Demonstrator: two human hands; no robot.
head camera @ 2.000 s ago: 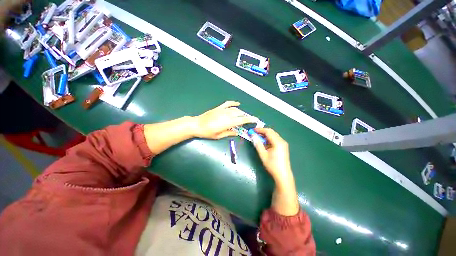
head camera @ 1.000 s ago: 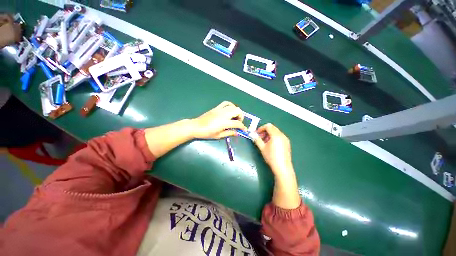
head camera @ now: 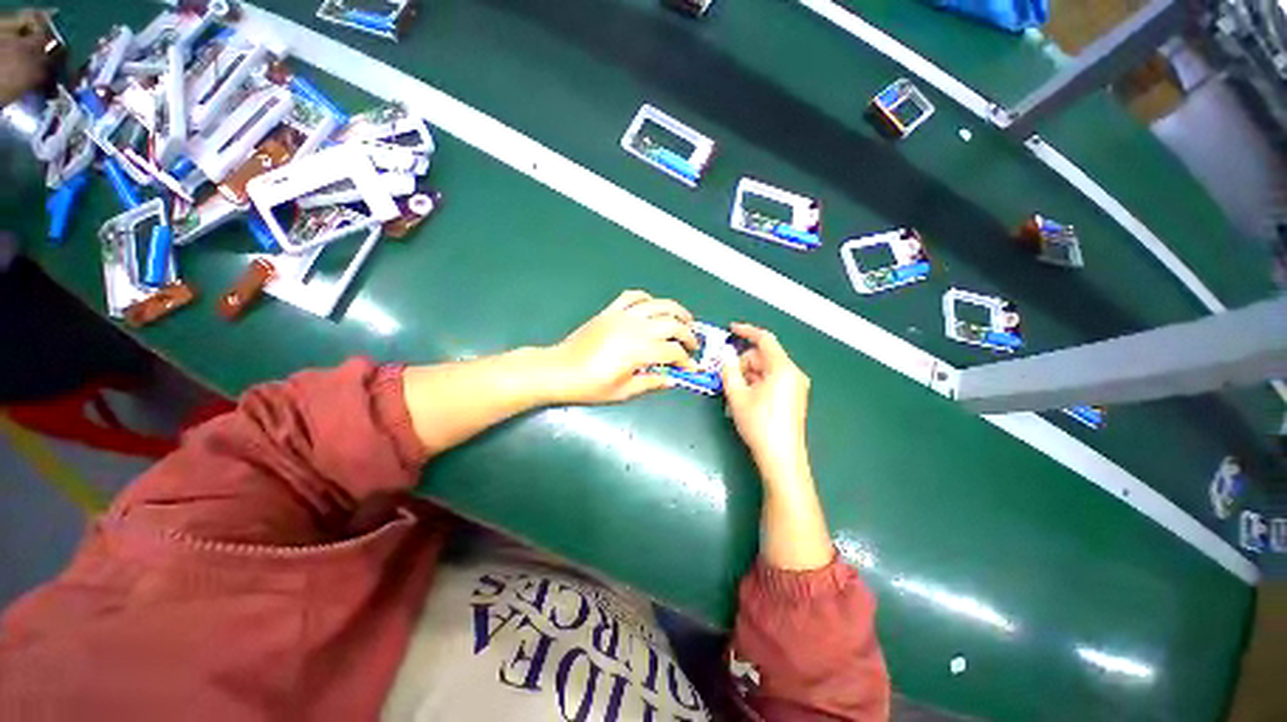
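Note:
A white frame with a blue battery [head camera: 695,378] along its near side is held low over the green bench in front of me. My left hand [head camera: 628,347] grips its left end, with the fingers over the top. My right hand [head camera: 764,384] has its thumb and fingers at the frame's right end, where a small dark part shows between the fingertips. The fingers hide much of the frame, so I cannot tell how the small part sits.
A heap of white frames [head camera: 313,195] with blue batteries and brown end pieces lies on the bench at left. Spaced units [head camera: 775,213] lie on the conveyor beyond a pale rail [head camera: 628,223]. A grey metal post [head camera: 1129,356] crosses at right. Another person's hand [head camera: 20,59] shows far left.
The dark, slim part that lay on the bench below my hands is gone from there. A dark part now shows at my right fingertips. The belt units have shifted right.

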